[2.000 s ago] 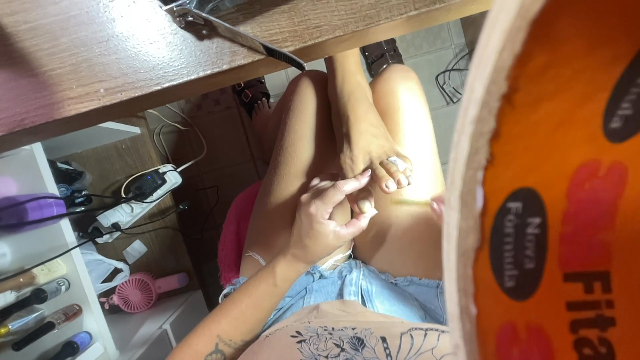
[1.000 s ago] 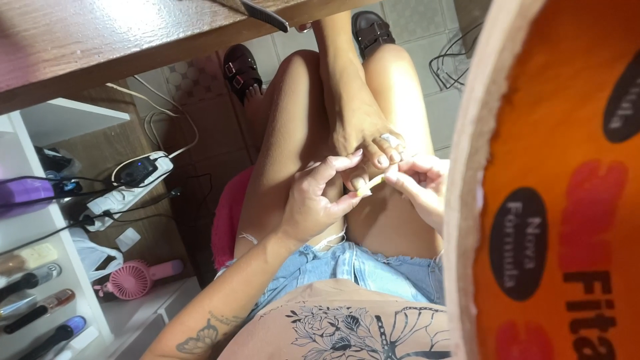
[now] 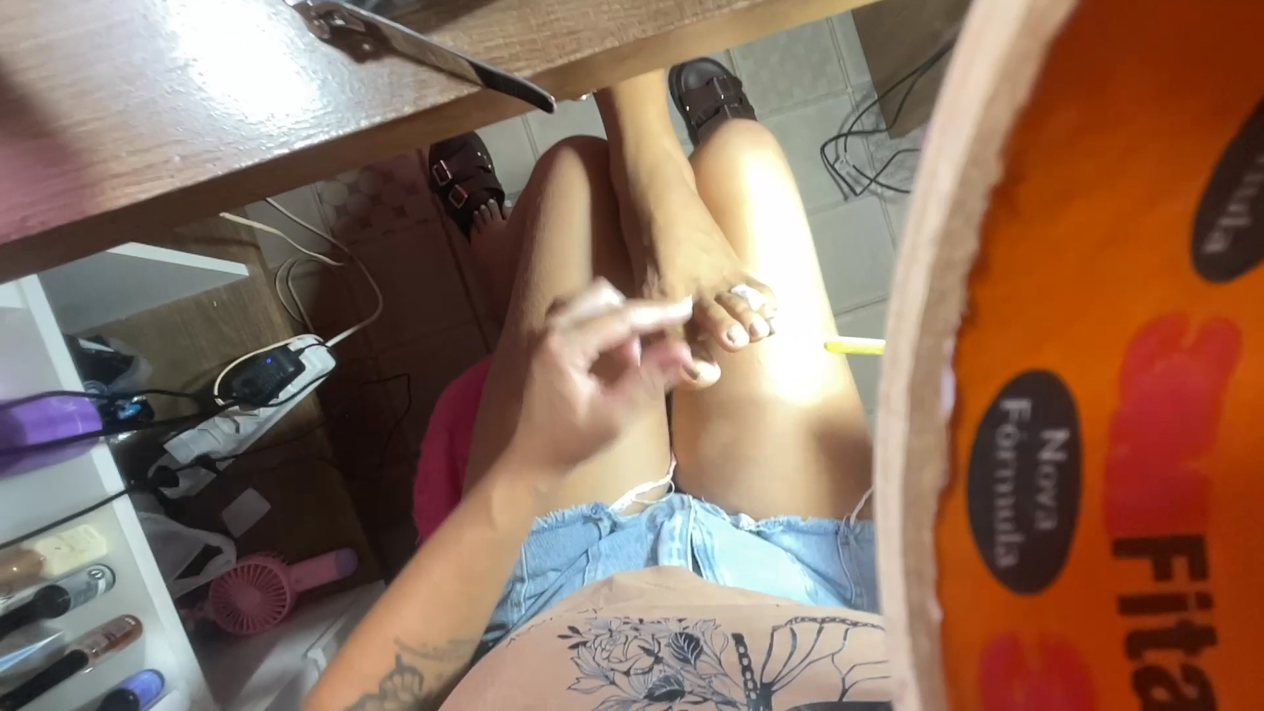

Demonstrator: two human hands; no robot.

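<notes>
Another person's bare foot (image 3: 681, 237) rests across my lap, its toes pointing down toward my shorts, with a white ring-like band (image 3: 748, 294) on one toe. My left hand (image 3: 597, 370), blurred, hovers beside the big toe (image 3: 701, 372), its fingers partly spread; no tool shows in it. Whether it touches the toes cannot be told. A thin yellow stick (image 3: 855, 346) juts out from behind the large orange tape roll at the right, above my thigh. My right hand is hidden from view.
The orange tape roll (image 3: 1106, 444) blocks the right side. A wooden tabletop (image 3: 197, 118) with a metal-ended strap (image 3: 464, 71) crosses the upper left. At lower left are a power strip (image 3: 247, 395), cables, a pink handheld fan (image 3: 252, 592) and a white shelf (image 3: 148, 553) with bottles.
My right hand, at the toes with the thin stick a second ago, has moved right out of view. My left hand has come away from its hold at the toes.
</notes>
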